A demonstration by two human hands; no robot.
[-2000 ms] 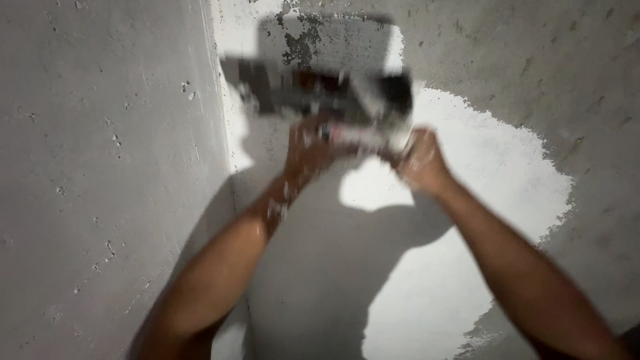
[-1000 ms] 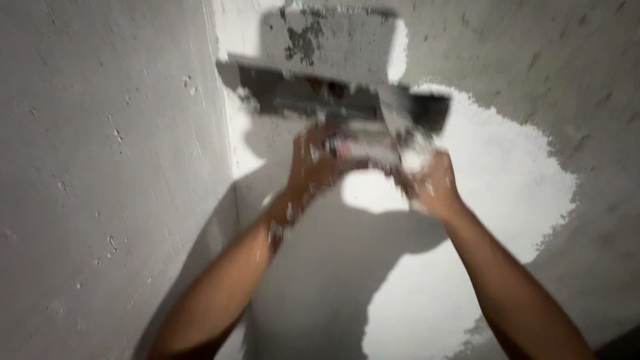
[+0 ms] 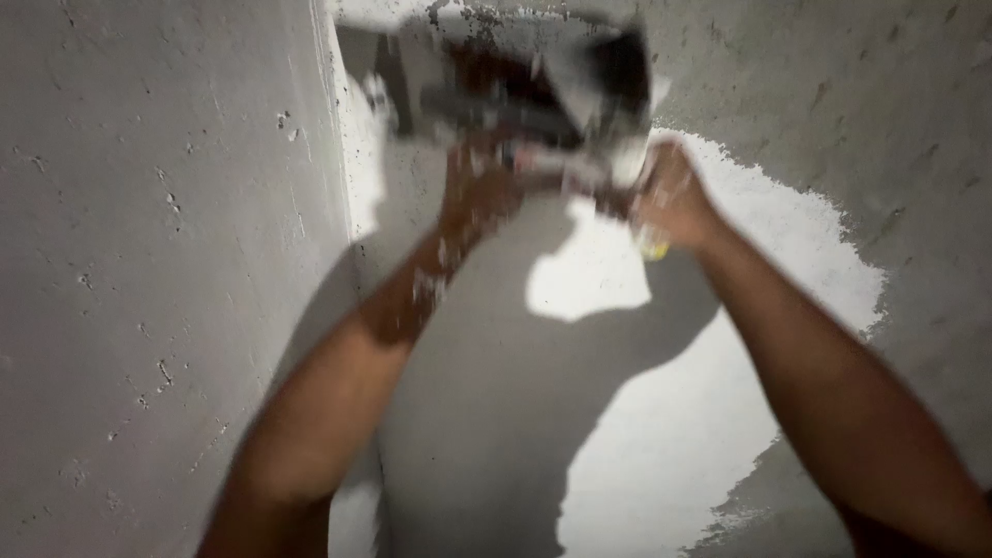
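Observation:
My left hand point(image 3: 484, 186), flecked with white compound, is closed on the handle of a wide, dark metal plastering blade point(image 3: 496, 97). Close on its right, my right hand point(image 3: 670, 194) grips a smaller tool, seemingly a putty knife point(image 3: 624, 151), with a yellow tip at the handle's lower end. Both tools are blurred and overlap in front of the wall's top part, near the corner. White compound point(image 3: 790, 240) covers an irregular patch of the wall behind and below my hands.
A grey, pitted wall point(image 3: 163, 271) runs along the left and meets the facing wall in a vertical corner. Rough bare concrete point(image 3: 891, 101) lies to the right of the patch. Shadows of my arms and the tools fall across the compound.
The wide blade now shows more of its face than one second ago, when it looked like a narrow slanted strip. Both hands stay close together on the tools.

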